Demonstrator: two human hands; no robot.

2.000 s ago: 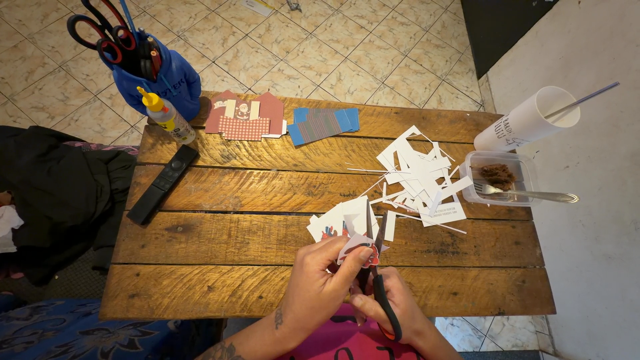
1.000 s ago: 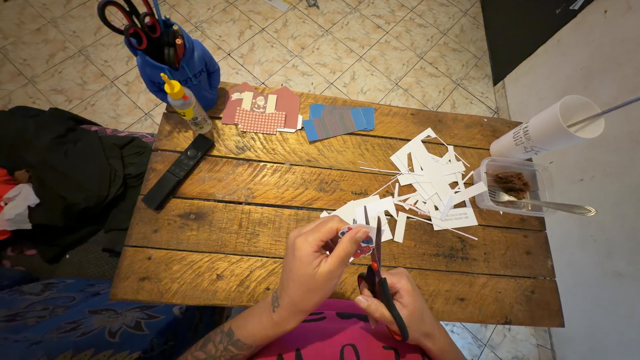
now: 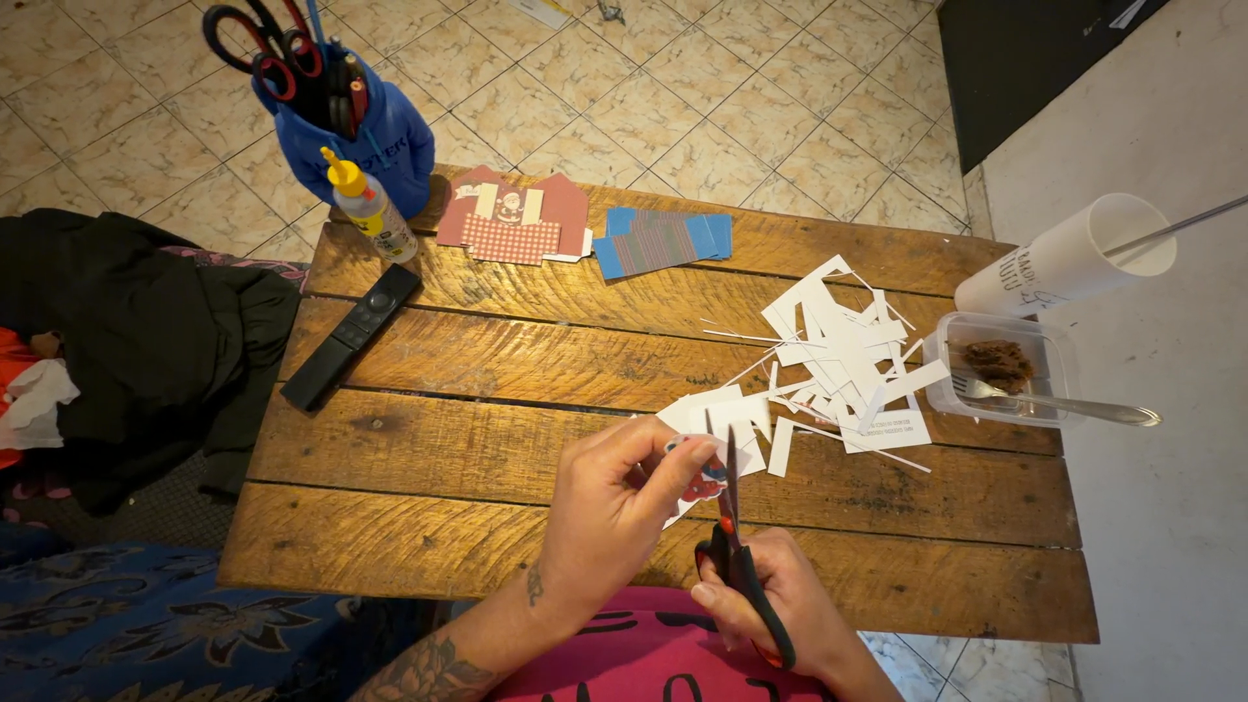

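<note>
My left hand (image 3: pixel 609 502) pinches a small printed paper cutout (image 3: pixel 704 480) in red, white and dark blue. Scissors with black and red handles (image 3: pixel 746 575) are in my right hand (image 3: pixel 785 609), their narrow blades slightly apart at the cutout's right edge. White paper scraps and strips (image 3: pixel 838 351) lie in a loose heap beyond my hands, and more white pieces (image 3: pixel 726 414) are just behind the blades. My left fingers cover part of the cutout.
Red Christmas-print paper pieces (image 3: pixel 517 219) and blue striped pieces (image 3: pixel 663 242) lie at the table's back edge. Left are a remote control (image 3: pixel 351 336), a glue bottle (image 3: pixel 375 210) and a blue holder (image 3: pixel 409 136) with scissors. Right stand a plastic container (image 3: pixel 1058 366) with a fork (image 3: pixel 1092 405) and a white cup (image 3: pixel 1033 268).
The paper piece has turned between my left fingers, and the scissors point more upright than two seconds ago. Both hands keep their hold.
</note>
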